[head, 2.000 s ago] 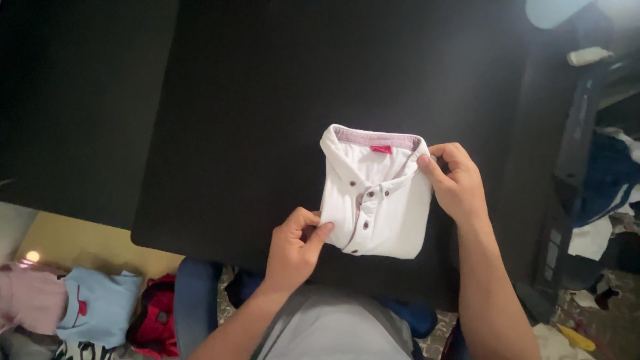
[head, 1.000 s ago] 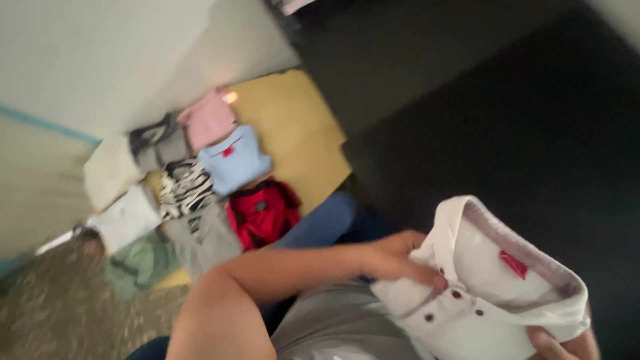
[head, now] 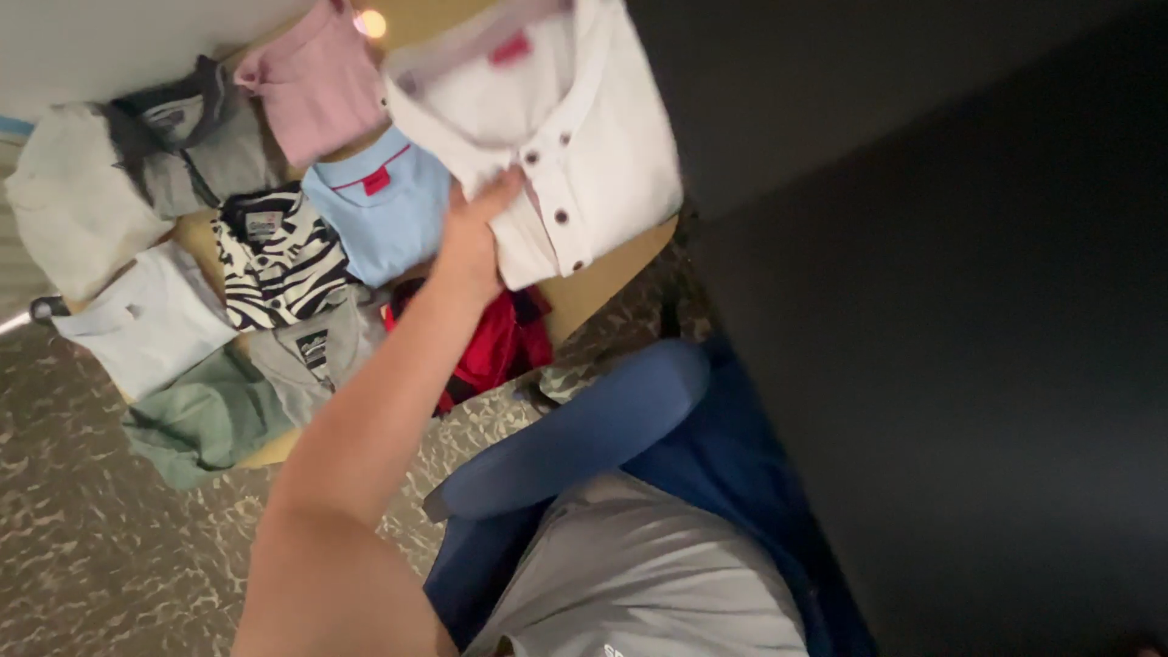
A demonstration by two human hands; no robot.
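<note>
A folded white button-placket shirt (head: 611,137) with a red neck label hangs in my left hand (head: 479,228), which grips its lower left edge, thumb on top near the buttons. It is held over a low tan surface (head: 602,283) and hides part of it. Just left of the shirt lies a folded light blue top (head: 383,214). A folded pink garment (head: 319,91) is beyond that, and a red and black garment (head: 502,342) lies below the shirt, partly behind my forearm. My right hand is not seen.
Further left on the tan surface lie a black-and-white patterned shirt (head: 283,265), grey garments (head: 205,137), white ones (head: 151,319) and a green one (head: 210,411). A blue padded armrest (head: 575,429) stands before me. The black table (head: 912,319) fills the right side.
The view has swung left from the black table to the folded clothes. My left hand has carried the white shirt over to them; my right hand, on the shirt earlier, has left the view.
</note>
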